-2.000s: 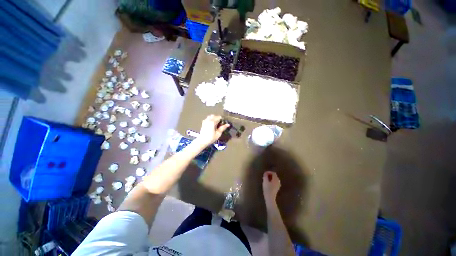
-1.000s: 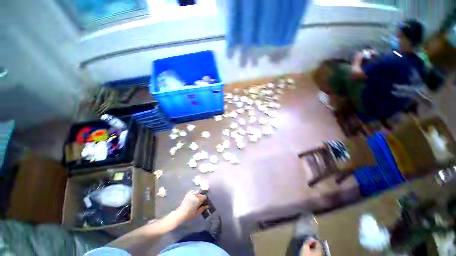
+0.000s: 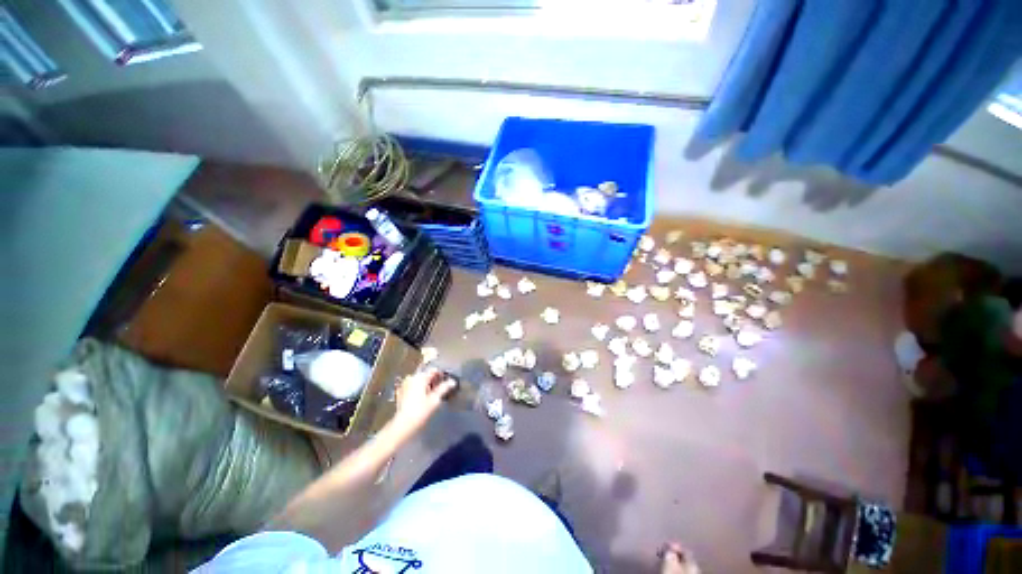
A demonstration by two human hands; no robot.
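Observation:
My left hand is ahead of my body, above the floor beside the open carton. Its fingers are closed on a small dark object, too blurred to name. My right hand is small and cut off by the bottom edge; whether it holds anything cannot be told. Many small cream plush pieces lie scattered on the floor ahead and to the right. Some lie just beyond my left hand.
A blue crate by the wall holds clear plastic and cream pieces. A brown carton holds dark and white bags. A black crate holds mixed items. A stuffed sack stands left, a wooden stool lower right.
The view has swung left from the worktable to the floor and wall. The table and the other person's upper body have left the view. My left hand still holds the dark object.

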